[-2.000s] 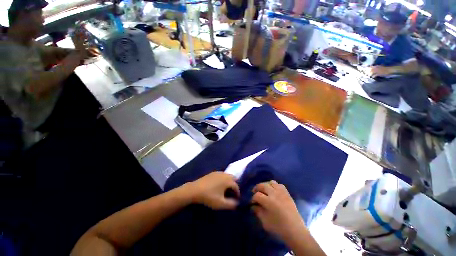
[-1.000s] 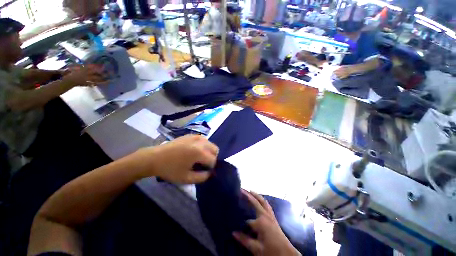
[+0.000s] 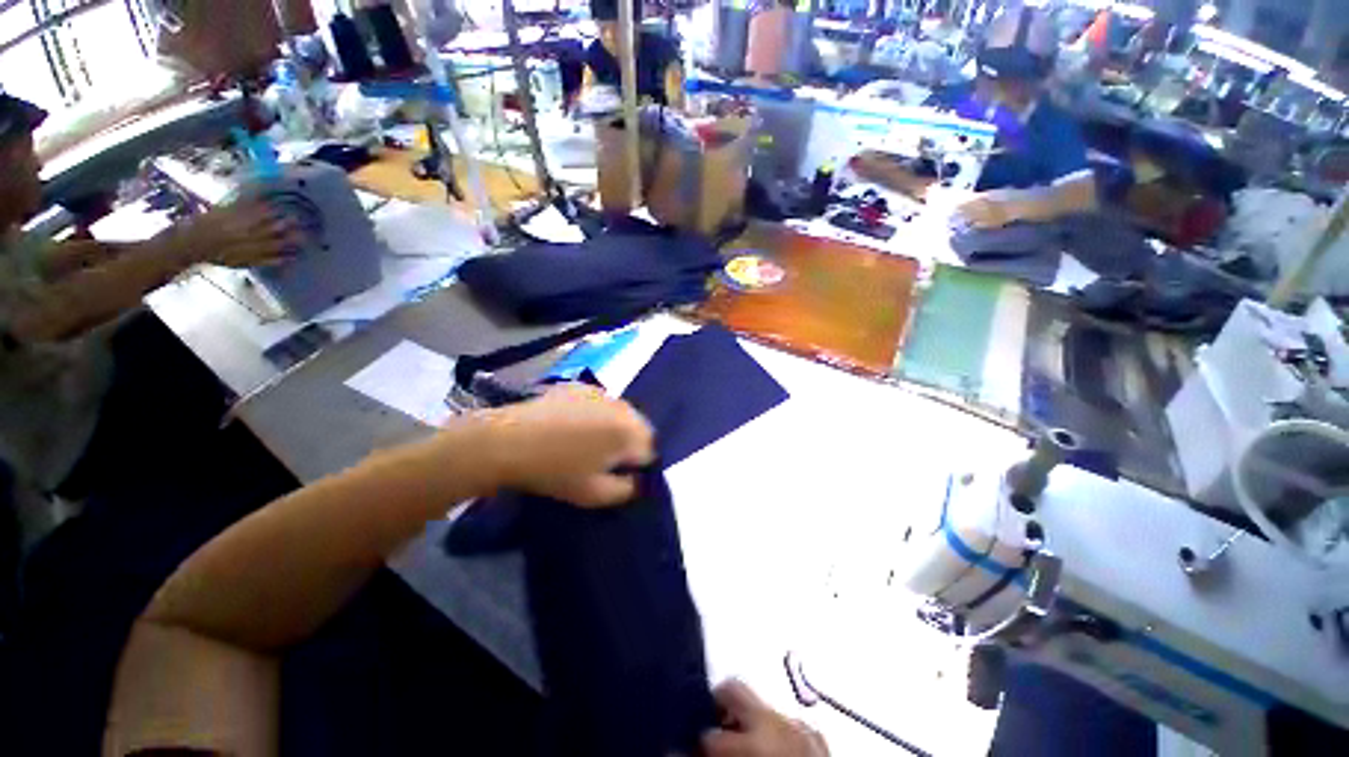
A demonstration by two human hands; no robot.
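Observation:
A long dark navy panel hangs stretched between my hands over the table's front edge. My left hand is closed on its upper end. My right hand, partly cut off by the lower edge of the picture, grips its lower right edge. Another navy piece lies flat on the white table just beyond my left hand. The white sewing machine with a blue stripe stands to the right of the panel. Dark cloth lies under its arm.
A folded navy stack lies at the back left, near dark strips and a white paper. Orange and green sheets lie behind. One person sits at the left, another works at the back right.
The panel is now drawn out longer between my hands. My right hand has moved down to the picture's lower edge. The view has shifted, and more of the machine shows.

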